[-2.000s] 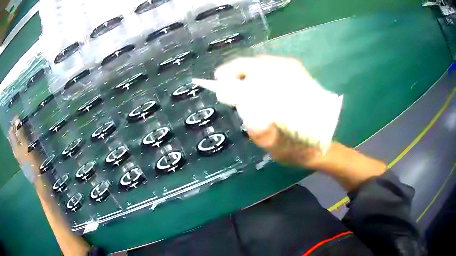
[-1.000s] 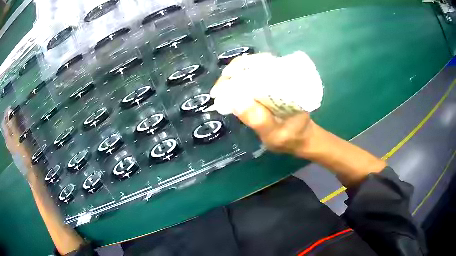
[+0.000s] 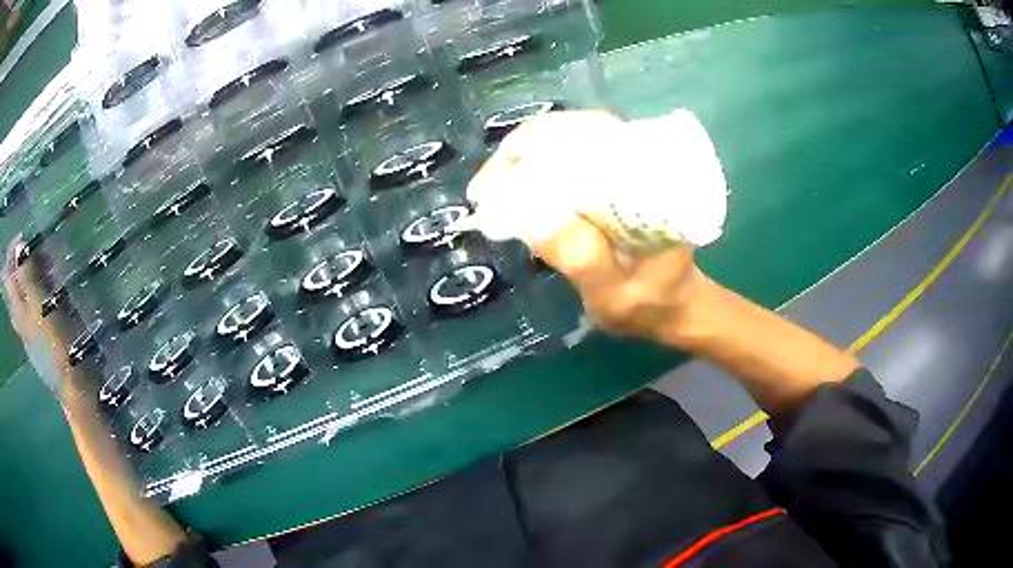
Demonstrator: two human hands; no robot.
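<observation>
A clear plastic tray [image 3: 400,372] lies on the green table, with rows of round black parts [image 3: 364,330] with silver-white rings in its pockets. My right hand [image 3: 622,272] is closed around a white, overexposed squeeze bottle [image 3: 667,183]. Its thin pale tip points left and down, at the ring of a part [image 3: 437,226] in the right-hand column, second from the near edge. Whether it touches cannot be told. My left hand [image 3: 28,277] is at the tray's far left edge, blurred, its fingers partly hidden; its grip is unclear.
The green table [image 3: 822,133] curves away right of the tray. Grey floor [image 3: 955,300] with yellow lines shows beyond its right edge. White glare covers the tray's far left rows. My dark clothing with red piping is at the bottom.
Since two seconds ago the tray appears slightly lower left and nearer rows are higher in view. My right hand and bottle tip moved down to a nearer part, then shifted only slightly.
</observation>
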